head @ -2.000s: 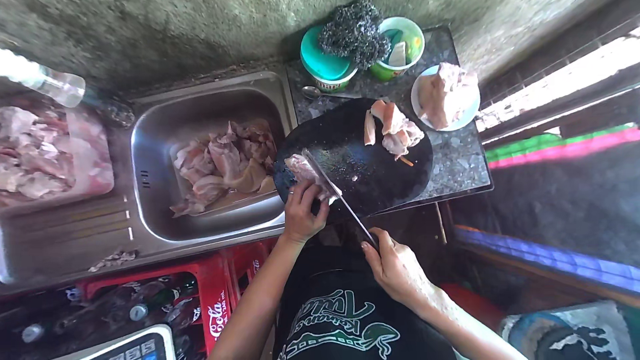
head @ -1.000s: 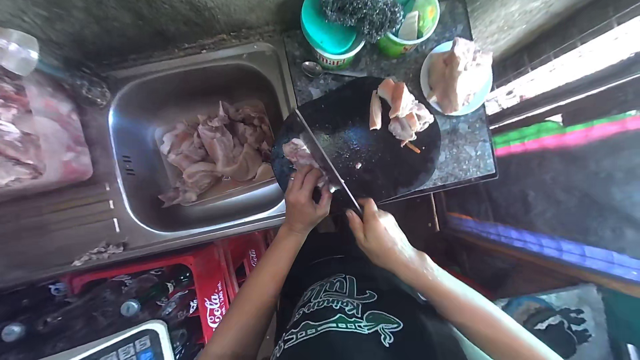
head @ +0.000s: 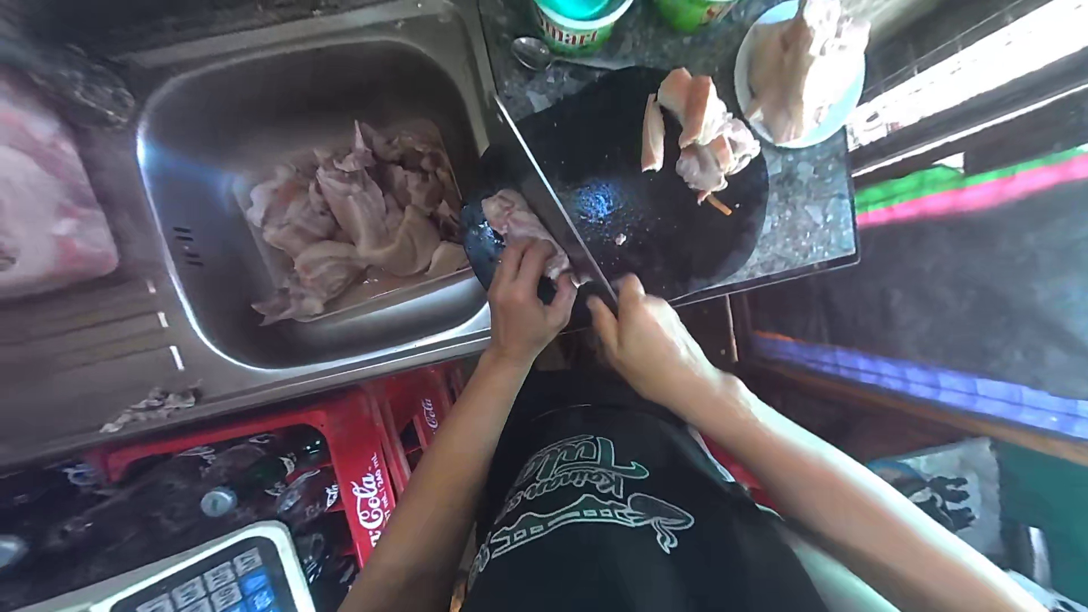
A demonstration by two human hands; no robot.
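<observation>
My left hand (head: pixel 527 297) holds a piece of raw meat (head: pixel 516 219) down at the left side of a black cutting board (head: pixel 629 255). In my right hand (head: pixel 650 336) is the handle of a long knife (head: pixel 544 187); its blade slants up and left over the board, just right of the meat. Several cut raw meat pieces (head: pixel 701 115) lie at the board's upper right. A large raw piece (head: pixel 803 76) rests on a pale plate (head: pixel 837 123) beyond them. More raw meat (head: pixel 357 212) sits in a tray inside the steel sink (head: pixel 255 76).
Tubs (head: pixel 578 30) and a spoon (head: pixel 531 53) stand behind the board. A container of meat (head: pixel 51 187) is at far left, with scraps (head: pixel 149 408) on the sink's ledge. Below are a red crate (head: pixel 340 442) of bottles and a keypad device (head: pixel 212 578).
The knife's blade has swung from lying across the meat to its right side, its tip now pointing up and left. My left hand stays on the meat. The view has moved closer.
</observation>
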